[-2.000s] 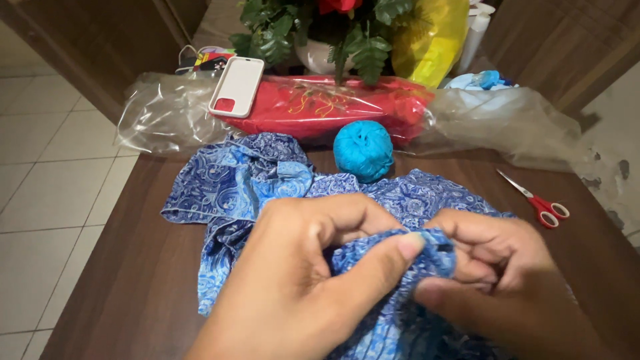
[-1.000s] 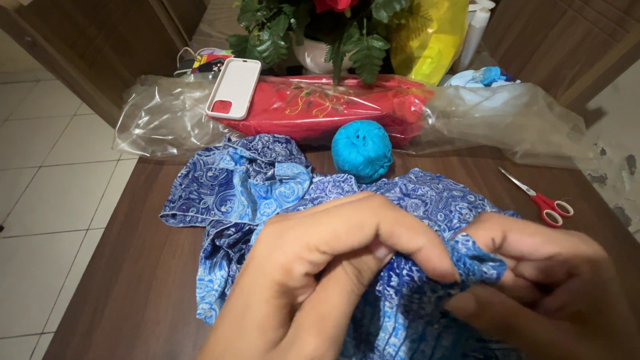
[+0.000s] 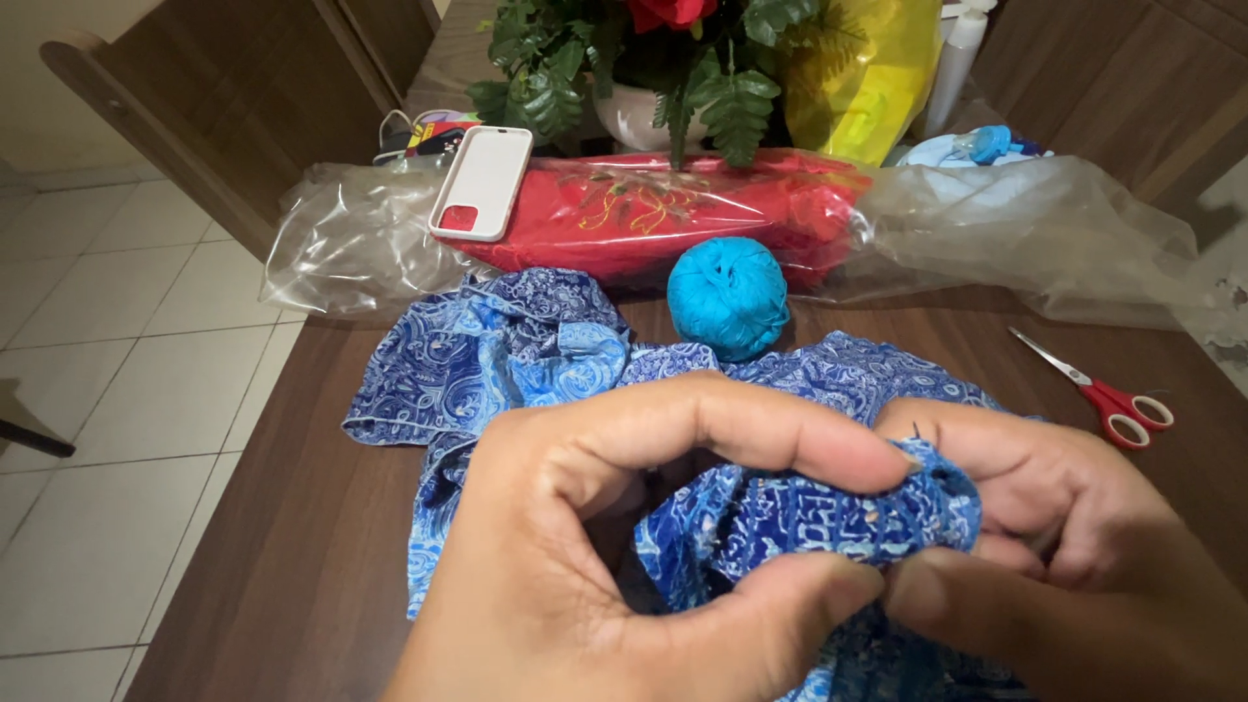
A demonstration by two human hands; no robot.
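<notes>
My left hand (image 3: 624, 526) pinches a gathered part of a blue paisley-patterned cloth (image 3: 487, 341) between thumb and forefinger. Close against it, my right hand (image 3: 1053, 546) grips the same fold, the two thumb tips nearly touching. A thin dark point sticks up at the fold's top edge; whether it is a needle or thread I cannot tell. The remaining cloth lies crumpled on the wooden table beneath and behind both hands. Beyond it sits a ball of turquoise yarn (image 3: 728, 298). Red-handled scissors (image 3: 1097, 390) lie with blades closed to the right.
Behind the yarn, a red embroidered fabric (image 3: 653, 210) lies in clear plastic wrapping (image 3: 1033, 234), with a white phone case (image 3: 483, 183) on its left part. Farther back are a potted artificial plant (image 3: 639, 117), a yellow bag (image 3: 868, 78) and a white bottle (image 3: 954, 68). Wooden chairs (image 3: 214, 97) flank the table.
The bunched cloth between my fingers has been turned and spread, so a wider ribbed stretch of it now shows between my hands. The yarn, scissors and phone case have stayed in place.
</notes>
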